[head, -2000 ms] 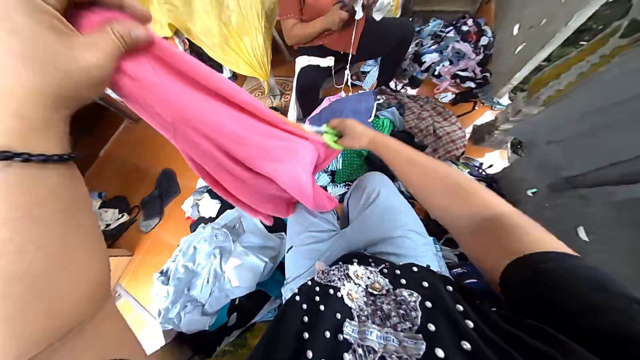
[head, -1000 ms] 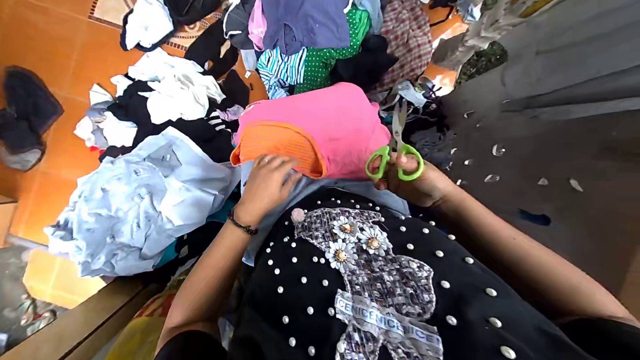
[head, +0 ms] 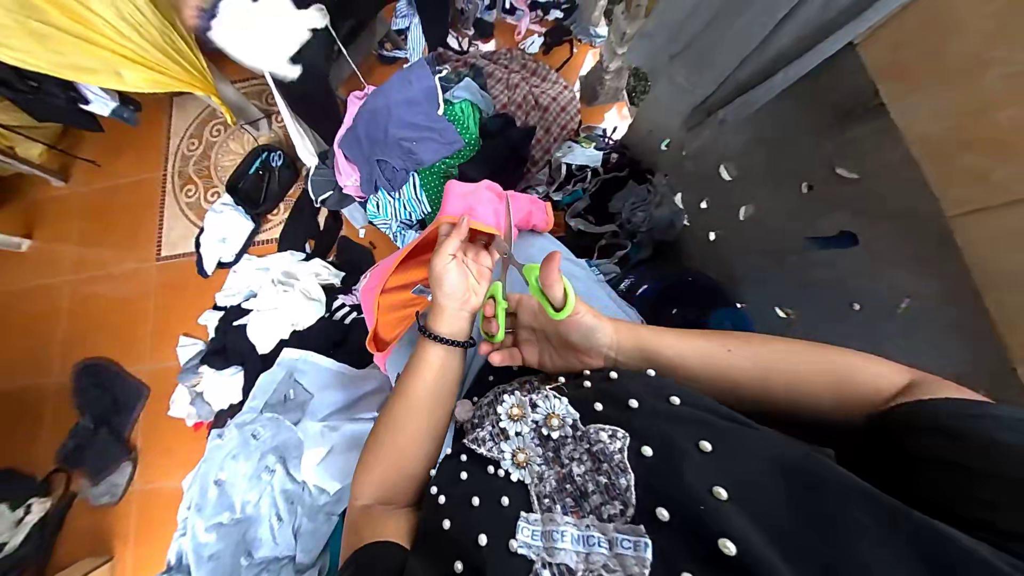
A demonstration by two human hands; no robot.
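A pink and orange garment (head: 406,280) lies over my lap, its orange inner side turned partly outward. My left hand (head: 464,268) grips the garment's edge near the scissors' pivot. In my right hand (head: 552,324) is a pair of scissors with green handles (head: 566,298), my thumb through one loop and fingers through the other. The blades are parted, and one blade points up across the pink cloth; the other is partly hidden by cloth and my left hand.
Pale blue cloth (head: 276,472) and white cloths (head: 276,292) are heaped at the left, beside dark slippers (head: 100,424). Ahead are a blue-grey garment (head: 400,128), green dotted cloth (head: 454,148) and a black pouch (head: 262,178). Scraps dot the grey floor (head: 768,264) at the right.
Two seconds ago the pink garment was stretched up to the left; now it lies over my lap. Since one second ago, my left hand has moved to the scissors and the blades have parted.
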